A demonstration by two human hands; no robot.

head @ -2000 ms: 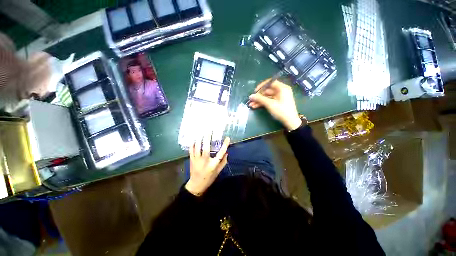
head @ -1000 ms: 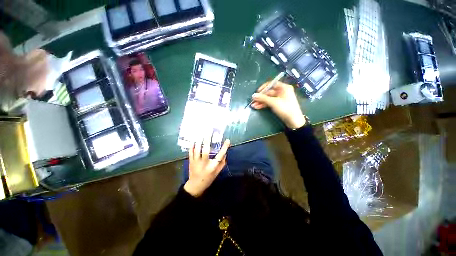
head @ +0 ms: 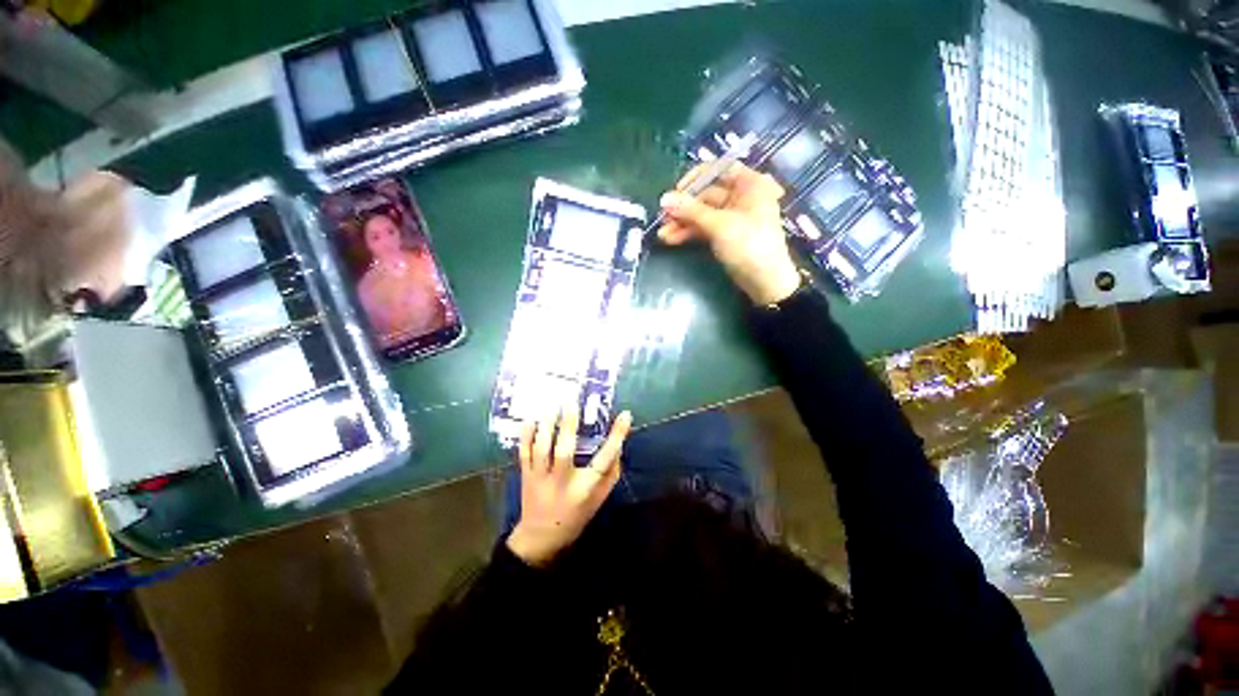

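A four-up display panel strip (head: 564,320) lies on the green mat in front of me, its near windows washed out by glare. My left hand (head: 561,479) rests with its fingertips on the strip's near end, fingers spread. My right hand (head: 727,218) holds thin grey tweezers (head: 720,166) between thumb and fingers, their tip near the strip's upper right edge. Whether the tip holds a pad is too small to tell. A narrow pad sheet (head: 658,333) with white dashes lies right of the strip, blurred by glare.
Stacked panels stand at left (head: 279,354) and at the far side (head: 428,82). A smartphone (head: 391,272) lies between. A spread panel strip (head: 815,177) lies right, then spare pad sheets (head: 1006,190). Cartons with clear plastic scrap (head: 1012,490) are below. Another person's hand shows at far left.
My right hand has moved up and slightly left with the tweezers, from the pad sheet to the strip's upper right edge. The view has shifted slightly. My left hand stays on the strip.
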